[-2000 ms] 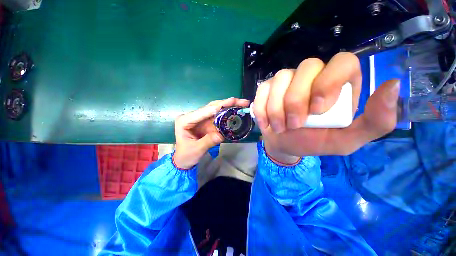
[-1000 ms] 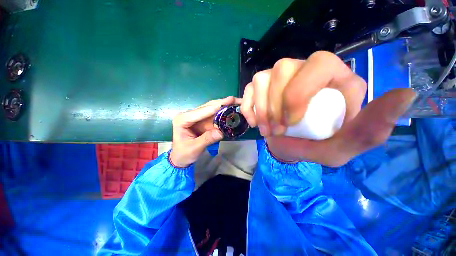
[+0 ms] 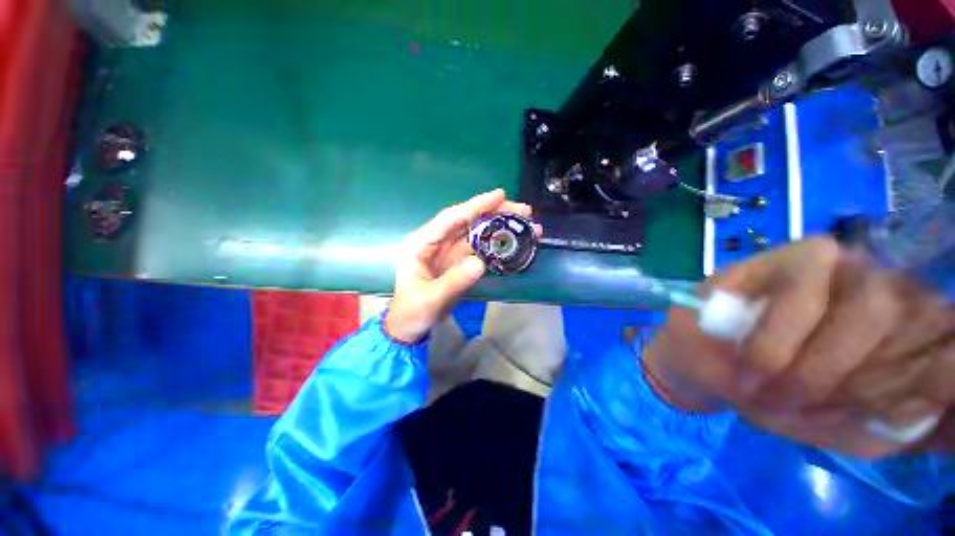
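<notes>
My left hand (image 3: 438, 262) holds a small round dark workpiece (image 3: 504, 244) with a silvery ring by its edge, above the near edge of the bench. My right hand (image 3: 806, 340) is blurred at the right, closed around a white squeeze bottle (image 3: 733, 314). The bottle's thin pale nozzle points left, away from the workpiece. Most of the bottle is hidden in the fist.
Two round dark parts (image 3: 120, 149) lie at the left of the green bench (image 3: 314, 157). A black fixture plate (image 3: 586, 236) and a blue control box (image 3: 743, 188) stand at the right. A red grid crate (image 3: 304, 351) shows below the bench edge. A blurred red thing (image 3: 31, 241) is at far left.
My right hand has moved right and down with the bottle, away from the workpiece. The view has shifted, uncovering the fixture and the front of the control box. My left hand still holds the workpiece.
</notes>
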